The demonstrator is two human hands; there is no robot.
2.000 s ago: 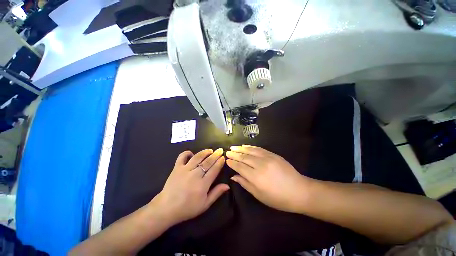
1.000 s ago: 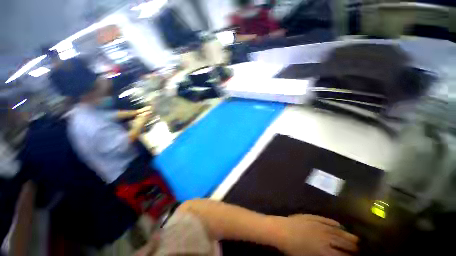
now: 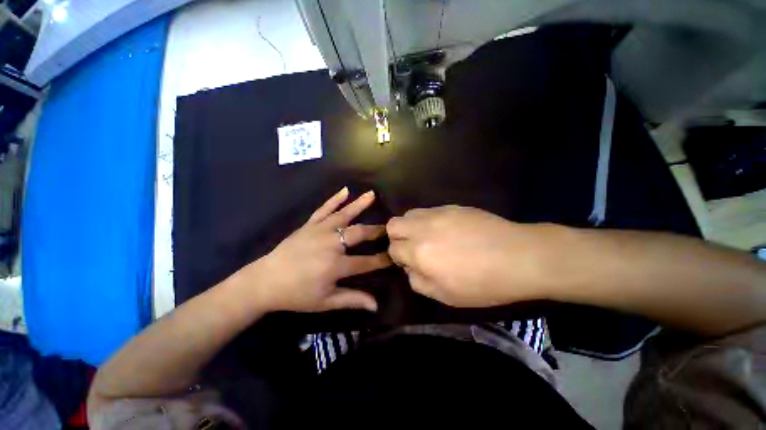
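A large dark garment panel (image 3: 227,193) lies across the machine table and runs under the lit presser foot (image 3: 382,128). A white label (image 3: 300,143) lies on it left of the needle, and a pale strip (image 3: 604,151) lies near its right side. My left hand (image 3: 323,260) rests on the panel with fingers spread. My right hand (image 3: 458,256) has its fingertips bunched and pinches the panel's middle, beside the left fingertips. Both hands are on the near side of the presser foot.
The sewing machine head (image 3: 361,42) stands above the panel. A blue sheet (image 3: 92,201) covers the left side. A white box (image 3: 109,34) is at the upper left. A dark pad (image 3: 731,159) lies at the far right. Striped cloth (image 3: 336,346) shows at my lap.
The view swung left past another person and has returned. Compared with the oldest frame, my left fingers are more spread and my right fingers have bunched into a pinch.
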